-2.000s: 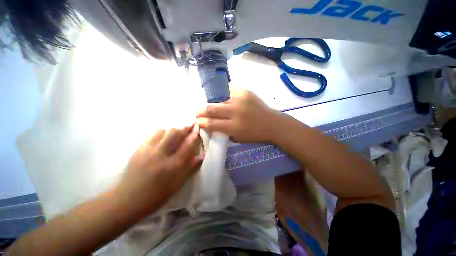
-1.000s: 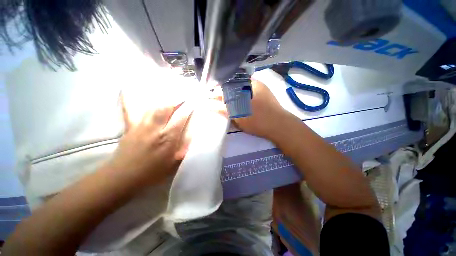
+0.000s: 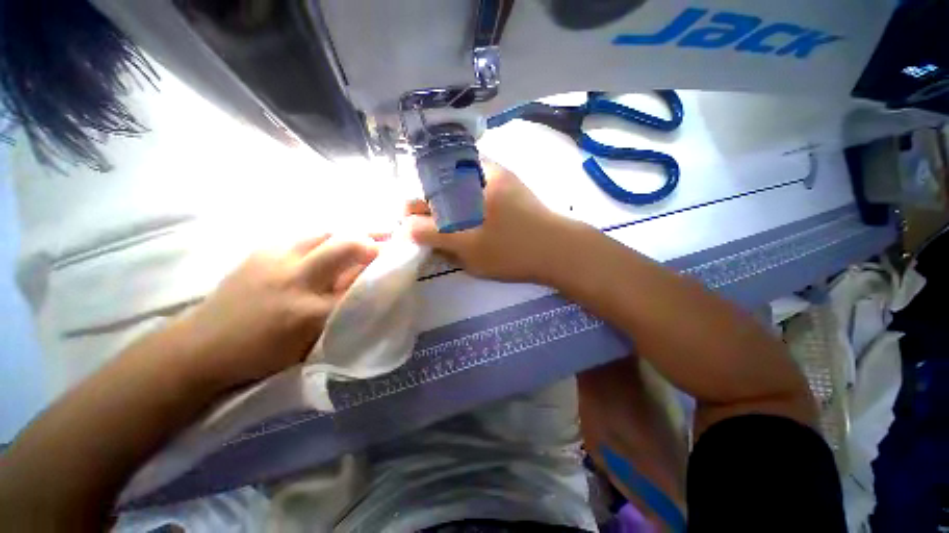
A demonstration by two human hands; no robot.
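The cream garment panel (image 3: 135, 273) lies left of and under the needle area, glaring white under the lamp. A welt line shows at its left. A loose cream flap (image 3: 373, 318) hangs over the bed's front edge. My left hand (image 3: 286, 292) is on the panel, its fingertips gripping the cloth left of the grey-blue knob (image 3: 452, 187). My right hand (image 3: 499, 234) is just behind and right of the knob, its fingertips on the cloth edge, partly hidden by the knob. The needle is lost in glare.
Scissors with blue loop handles (image 3: 637, 156) lie right of the needle on the white sewing machine bed (image 3: 728, 208). A printed ruler (image 3: 541, 331) runs along the front edge. Dark fringe (image 3: 68, 73) hangs upper left. A pale mesh basket (image 3: 812, 359) with white offcuts is at lower right.
Since the previous frame, the loose flap has moved left and up, uncovering more ruler. The view has shifted, and both hands remain at the cloth near the knob.
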